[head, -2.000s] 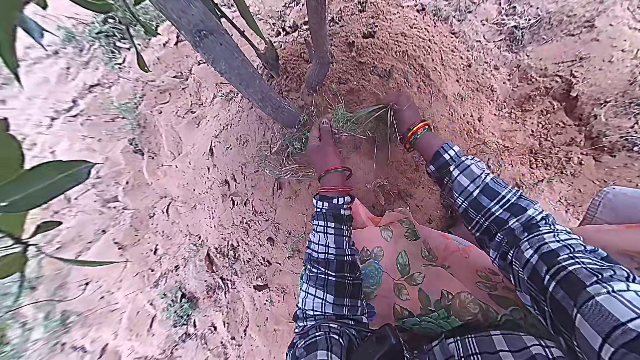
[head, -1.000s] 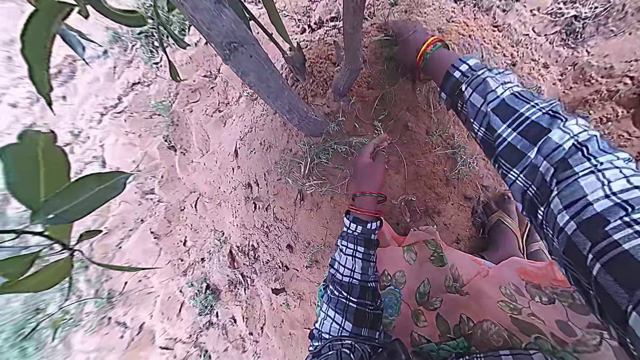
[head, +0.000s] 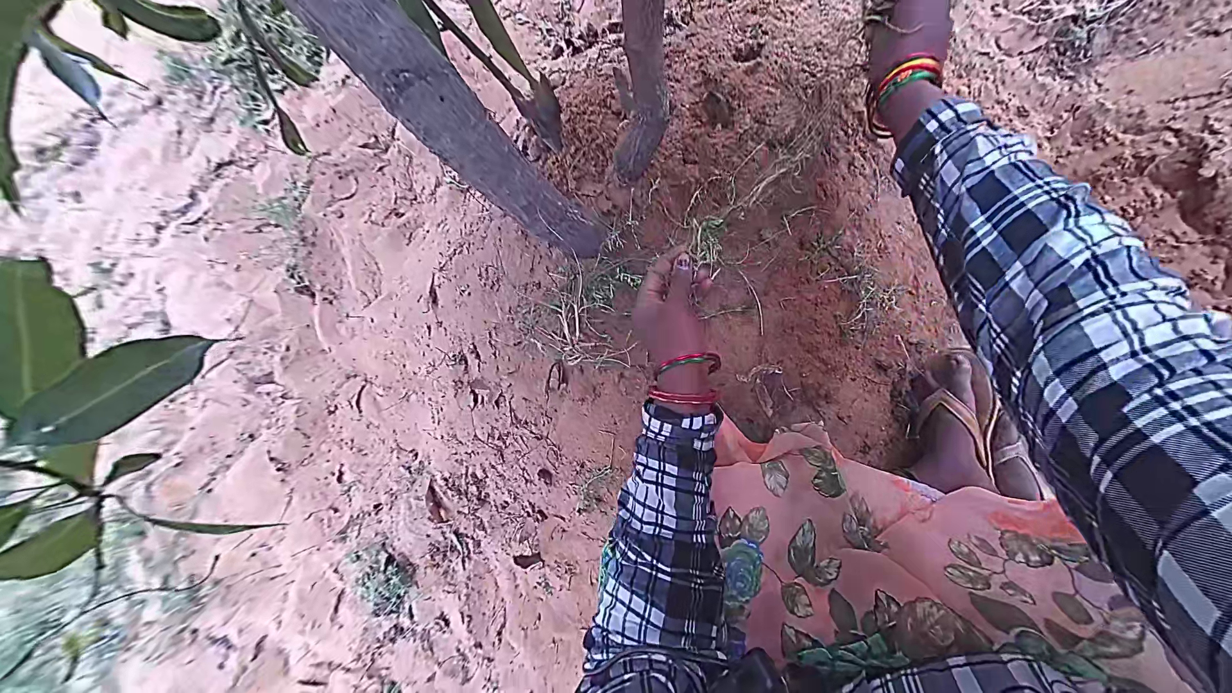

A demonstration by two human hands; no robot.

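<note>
My left hand (head: 674,313), with red and green bangles at its wrist, pinches a small tuft of green grass (head: 707,241) just right of the base of a grey tree trunk (head: 452,125). At the top edge, right of center, is my right hand (head: 905,38), partly cut off by the frame, with yellow, red and green bangles. A bit of dry plant matter shows at its left side; its fingers are hidden. Pulled-looking grass (head: 577,318) lies on the reddish soil beside my left hand, and thin dry stems (head: 770,178) stretch between the two hands.
A second, thinner stem (head: 643,96) rises right of the trunk. Green leaves (head: 115,390) hang at the left. My sandalled foot (head: 953,423) and floral cloth (head: 866,549) are at the lower right. Small weeds (head: 871,289) grow in the loose soil.
My right hand, close to the left one two seconds ago, has moved up and away to the top edge. My left hand stays low near the trunk base.
</note>
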